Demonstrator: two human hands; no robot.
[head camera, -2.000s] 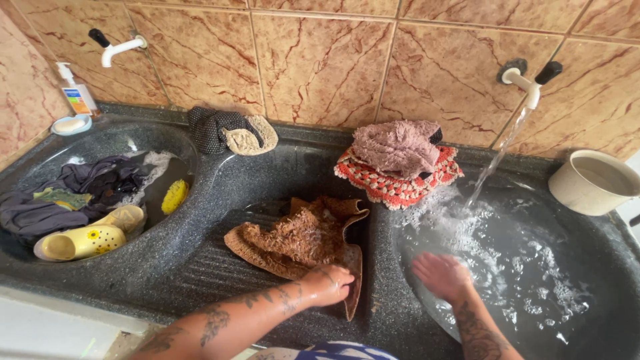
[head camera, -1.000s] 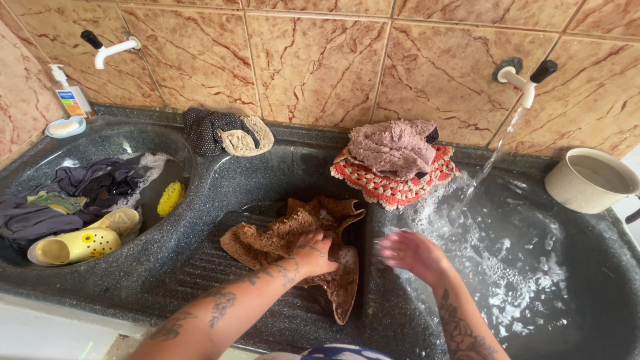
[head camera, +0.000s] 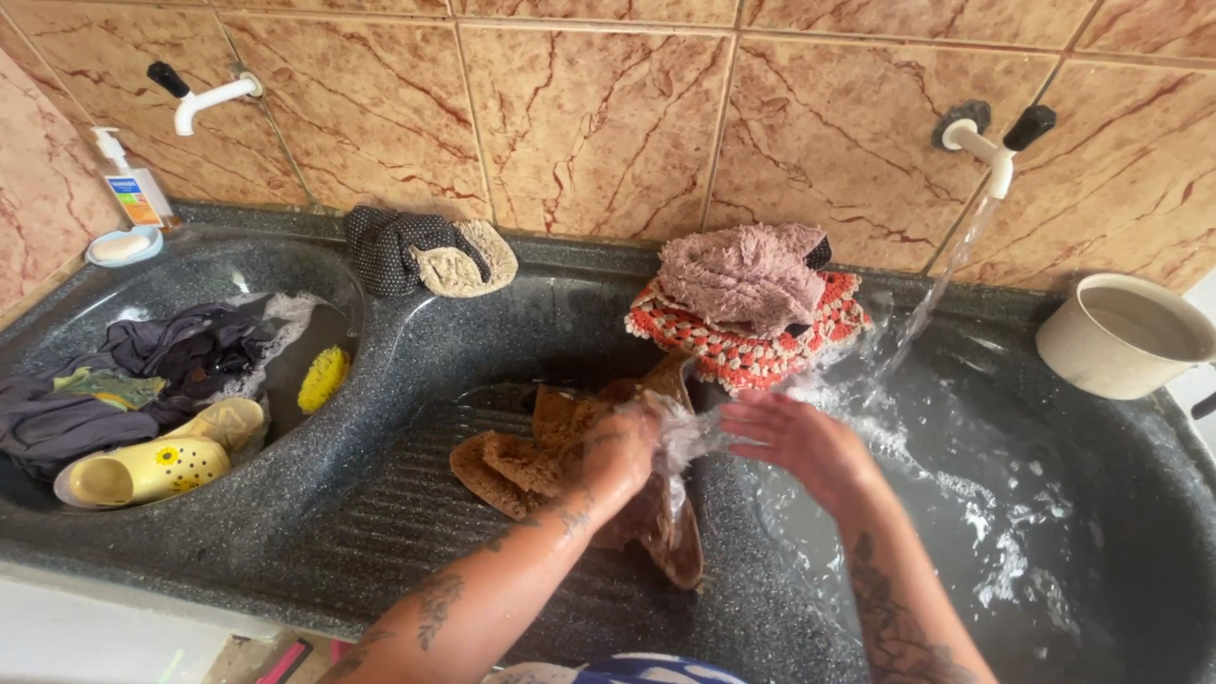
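A wet brown fluffy cloth (head camera: 508, 470) lies crumpled on the ribbed washboard (head camera: 380, 541) of the dark speckled laundry sink. My left hand (head camera: 622, 446) is on this cloth, its fingers hidden by splashing water, so its grip cannot be told. To its right, my right hand (head camera: 798, 442) is held with fingers extended and nothing in it, over the divider beside the right basin. A splash of water (head camera: 684, 432) spans the gap between both hands. Just behind the right hand, a pink fluffy cloth (head camera: 741, 275) rests on a red and white crocheted piece (head camera: 750, 356).
Water runs from the right tap (head camera: 997, 171) into the full right basin (head camera: 1183, 532). A pot of water (head camera: 1121, 337) stands on its rim. The left basin holds dark clothes (head camera: 190, 351), yellow clogs (head camera: 142, 470) and a yellow brush (head camera: 324, 379). A dotted cloth (head camera: 385, 252) lies on the back ledge.
The brown cloth has been bunched and shifted on the washboard. My right hand has moved from over the basin's near side toward the left hand, and water now splashes between them.
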